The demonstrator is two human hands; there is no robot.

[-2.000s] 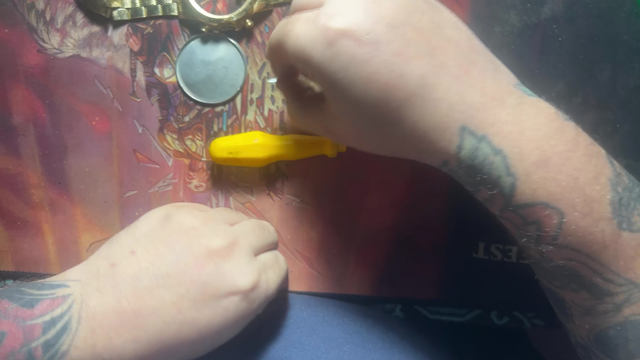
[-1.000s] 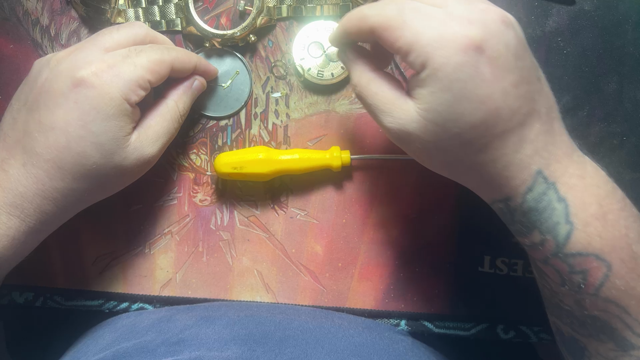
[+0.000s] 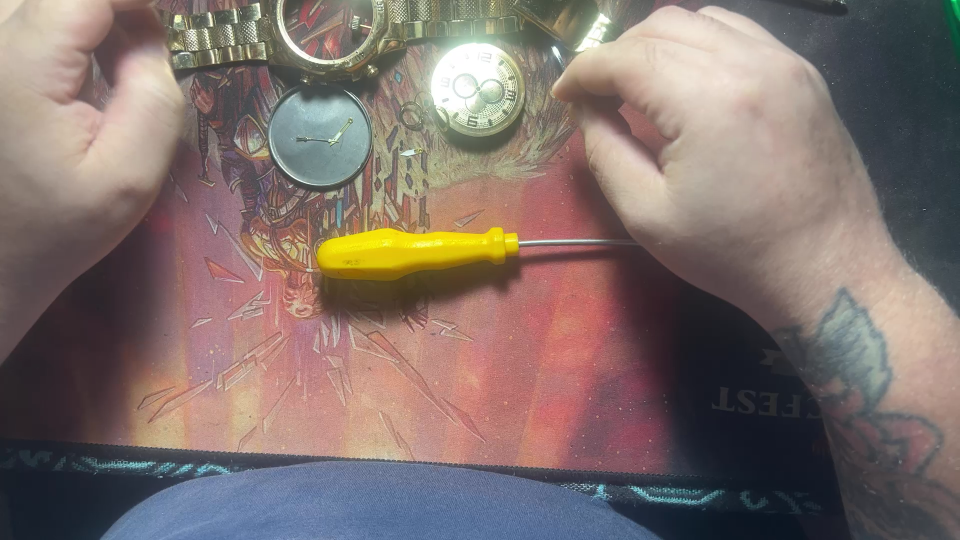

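A cream watch dial [image 3: 478, 90] lies face up, just left of my right hand [image 3: 720, 127], whose thumb and index finger nearly meet beside it; whether they pinch anything I cannot tell. Left of the dial sits a round dark disc [image 3: 319, 136] with small watch hands on it. A tiny watch hand [image 3: 412, 152] and thin rings [image 3: 412, 115] lie between the two. The gold watch case [image 3: 330, 64] with its metal bracelet [image 3: 221, 36] is above the disc. My left hand [image 3: 97, 127] is at the left edge, its fingertips partly out of view.
A yellow-handled screwdriver [image 3: 412, 253] lies across the printed mat [image 3: 375, 375], its shaft running under my right hand. A shiny metal piece [image 3: 570, 22] is at the top, near the bracelet's right end. The mat's stitched edge and blue cloth [image 3: 382, 502] are at the bottom.
My left hand has moved left, off the dark disc. My right hand has drawn right, away from the dial. Two seconds ago the disc showed no watch hands; now small ones lie on it.
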